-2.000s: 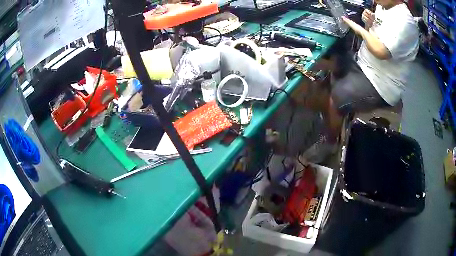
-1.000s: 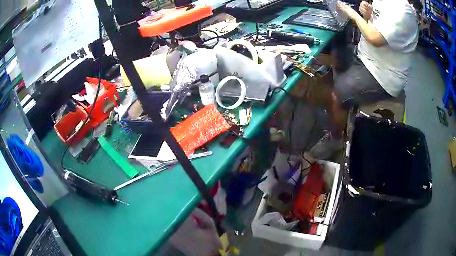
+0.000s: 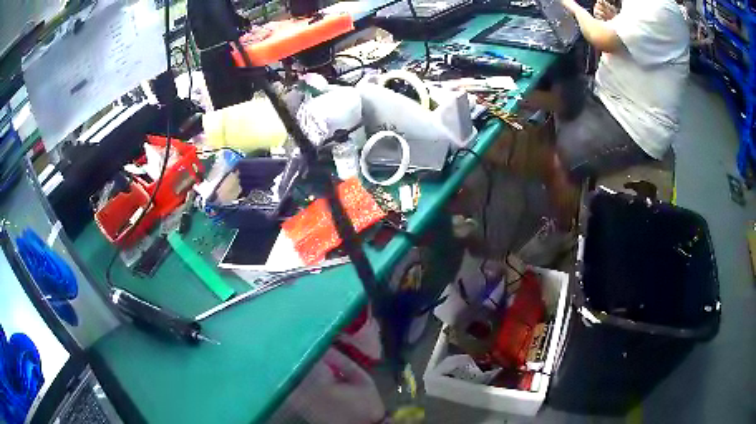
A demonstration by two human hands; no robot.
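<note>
Neither of my hands is in the picture. The electric screwdriver [image 3: 157, 316] lies on the green mat near the bench's left end, its thin bit pointing right. A green strip [image 3: 199, 265] lies behind it. A red bubble-wrap sheet [image 3: 319, 228] lies further right, beside a flat black-and-white piece [image 3: 253, 248]. A laptop's lit screens with blue swirl wallpaper [image 3: 23, 364] are cut off by the left edge, with part of its keyboard [image 3: 79, 402] below.
A red parts bin [image 3: 124, 211] and dark parts box [image 3: 257, 195] stand behind. A blurred dark pole crosses the bench front. A white scrap box [image 3: 489, 397] and black waste bin [image 3: 646, 273] stand on the floor right. A person [image 3: 646, 83] sits beyond, holding a dark panel.
The dark pole has shifted right across the bench and blurred. The bench things have moved slightly right and down in view. The seated person's arm is raised higher against the panel.
</note>
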